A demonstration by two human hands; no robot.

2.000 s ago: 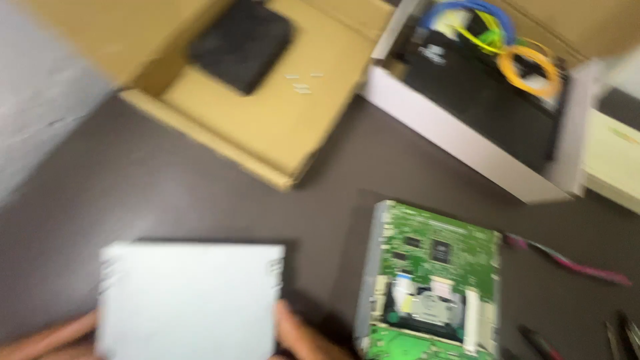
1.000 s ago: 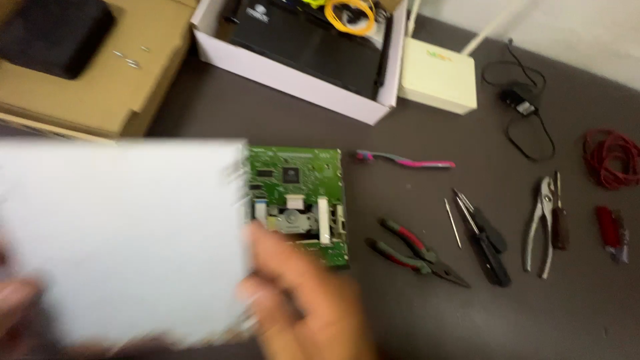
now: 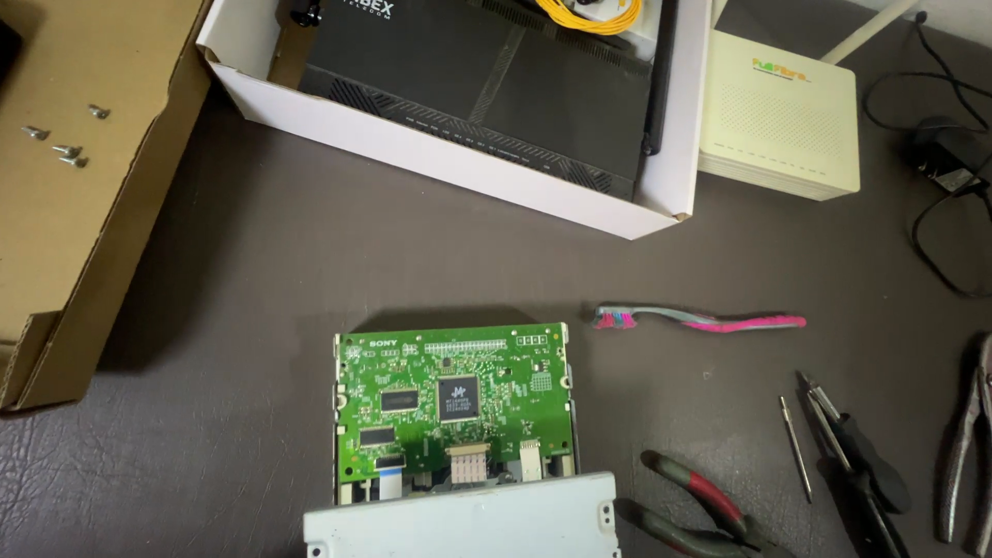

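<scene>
A disc drive with a green Sony circuit board [image 3: 504,387] lies on the dark table, its flat ribbon cables plugged in along the board's lower edge. A pale metal cover plate [image 3: 465,523] overlaps the lower part of the drive and runs out of the bottom of the view; whether it rests on the drive or is held above it, I cannot tell. Neither my left hand nor my right hand shows in the frame. Just right of the plate lie pliers with red and dark handles [image 3: 705,496].
Several small screws [image 3: 68,149] lie in a cardboard box [image 3: 101,232] at left. A white box [image 3: 434,182] holds a black router [image 3: 480,101]; a cream router [image 3: 783,116] is beside it. A toothbrush [image 3: 697,319], screwdrivers [image 3: 852,457], metal pliers [image 3: 965,457] and a black adapter [image 3: 949,155] lie at right.
The metal plate, held up at lower left between both hands one second ago, now covers the drive's lower part. Both hands have left the view. The view has also shifted.
</scene>
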